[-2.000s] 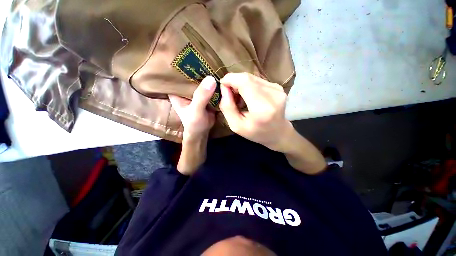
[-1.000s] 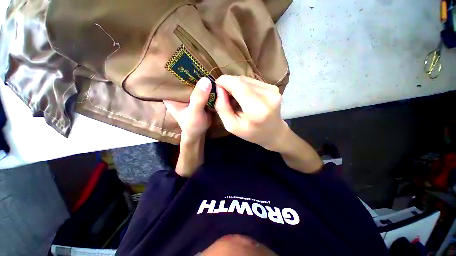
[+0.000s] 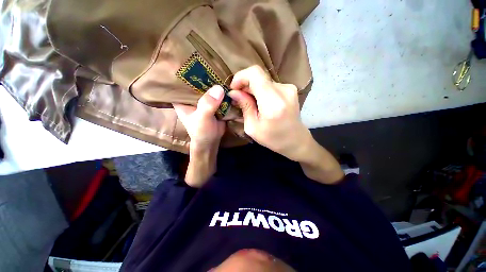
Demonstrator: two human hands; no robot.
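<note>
The brand label (image 3: pixel 197 74), dark green with a yellow-gold border, lies on the satin lining (image 3: pixel 160 79) of the tan-brown jacket (image 3: pixel 101 32), beside a narrow welt pocket (image 3: pixel 201 45). My left hand (image 3: pixel 204 119) grips the label's lower part and the lining, its thumb on top of the label. My right hand (image 3: pixel 272 111) is at the label's right edge, thumb and forefinger bent together close to the left thumb. A needle between them cannot be made out. A pale basting thread (image 3: pixel 114 37) lies on the jacket's cloth.
The white worktable (image 3: pixel 367 58) runs under the jacket. Gold-coloured snips (image 3: pixel 462 73) lie at its right, near an orange and dark item (image 3: pixel 476 21). Dark floor, a grey speckled thing (image 3: pixel 143 172) and white boxes (image 3: pixel 431 239) show below the table edge.
My right hand's fingers have shifted and curled more at the label edge, with the knuckles raised. The long thread strand seen earlier right of the label no longer shows clearly. My left hand keeps its hold.
</note>
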